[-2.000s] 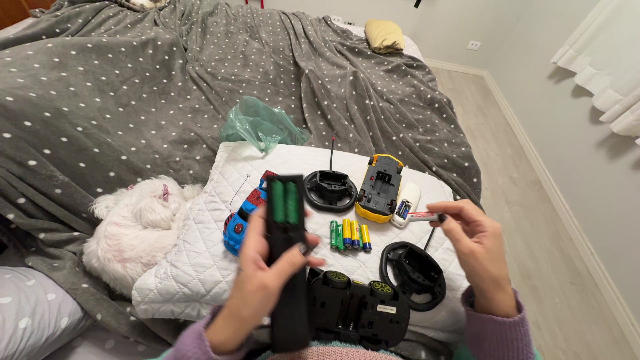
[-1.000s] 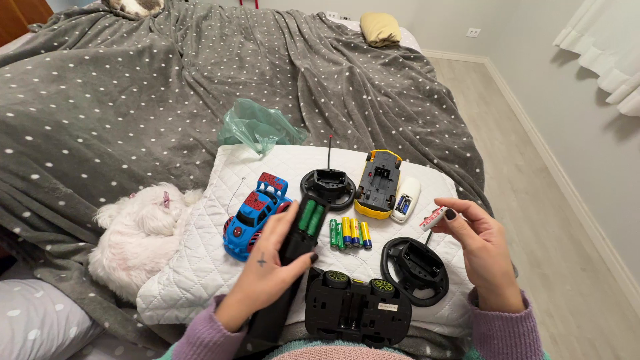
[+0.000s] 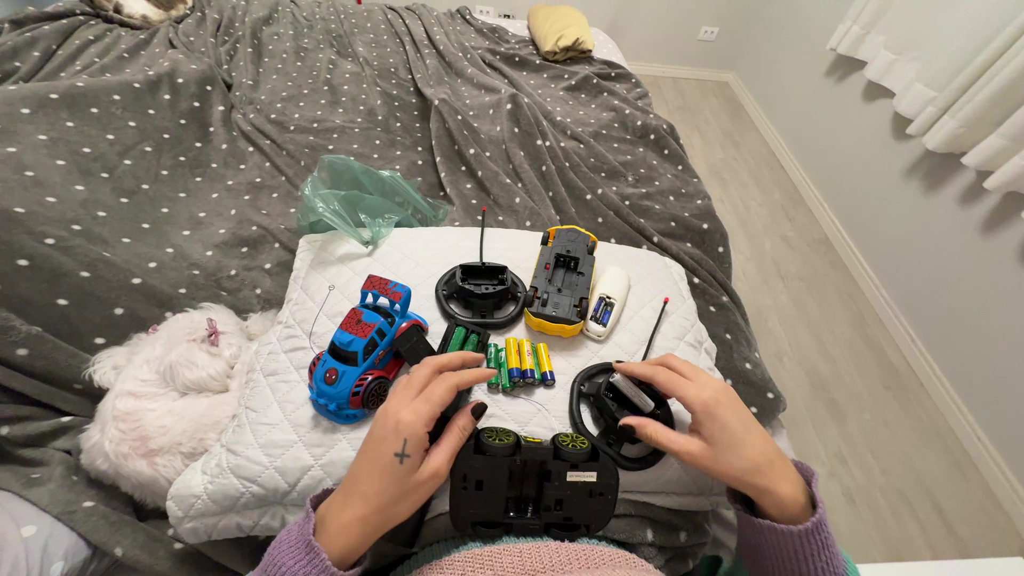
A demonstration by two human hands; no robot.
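My right hand [image 3: 700,424] has thumb and fingertips on a silvery battery [image 3: 631,393] at the black steering-wheel controller [image 3: 588,408] on the right. Under my left hand [image 3: 412,436] lies a black battery-holding device [image 3: 466,337] with green batteries in its open end; my palm hides much of it. A row of green and yellow-blue batteries [image 3: 526,362] lies just beyond my left fingertips. An overturned black toy car [image 3: 532,490] rests nearest my body. Blue-red toy car [image 3: 360,352] stands at left. Farther back are another wheel controller [image 3: 482,294], an upturned yellow toy car [image 3: 564,280] and a white remote [image 3: 608,302].
A white quilted pad [image 3: 264,400] lies under the toys on a grey dotted blanket [image 3: 240,144]. A fluffy white dog [image 3: 172,392] lies at its left edge. A green plastic bag [image 3: 360,200] sits at the back edge of the pad.
My left hand has lowered the black device onto the pad beside the batteries. My right hand has brought the battery down from above the pad's right side to the right wheel controller.
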